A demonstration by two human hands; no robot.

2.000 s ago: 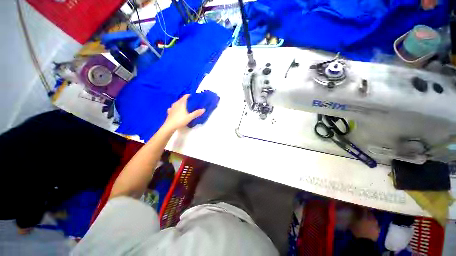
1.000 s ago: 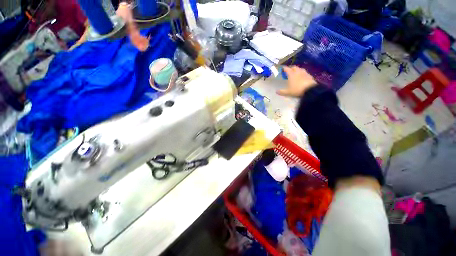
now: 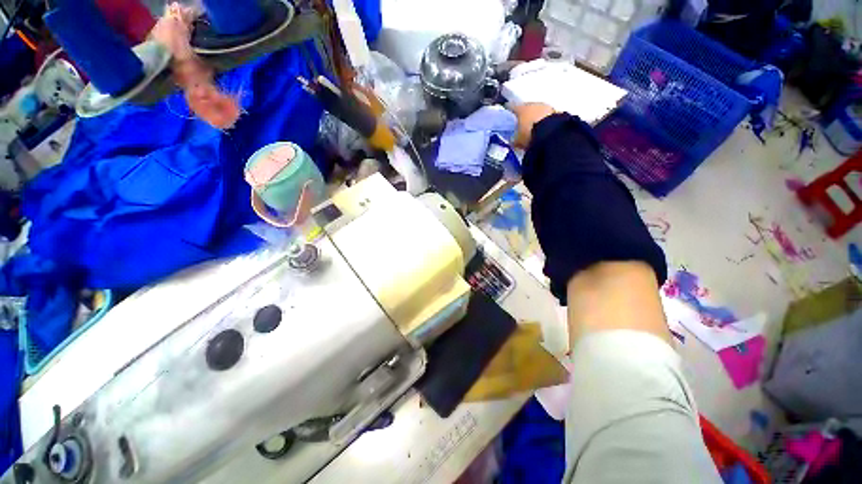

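Note:
My right hand (image 3: 531,123), at the end of a dark sleeve cover, reaches to the small pale blue cut pieces (image 3: 465,146) beyond the sewing machine's right end. The hand is at the right edge of the pieces, mostly hidden by the cuff, so its grip cannot be told. The pieces lie in front of a shiny steel dome (image 3: 454,68). My left hand is not in view. The white-grey sewing machine (image 3: 246,331) fills the lower left.
A dark flat rectangle (image 3: 465,364) lies at the machine's right end. A green cup (image 3: 284,178) and bright blue cloth (image 3: 142,189) are behind the machine. A blue basket (image 3: 680,104) stands on the scrap-strewn floor. Blue thread cones (image 3: 90,43) are at upper left. Another person's hand (image 3: 210,95) hangs nearby.
The view has swung right from the needle area to the machine's far end. My right hand has moved from over the floor to the pale blue pieces. My left hand has left the picture.

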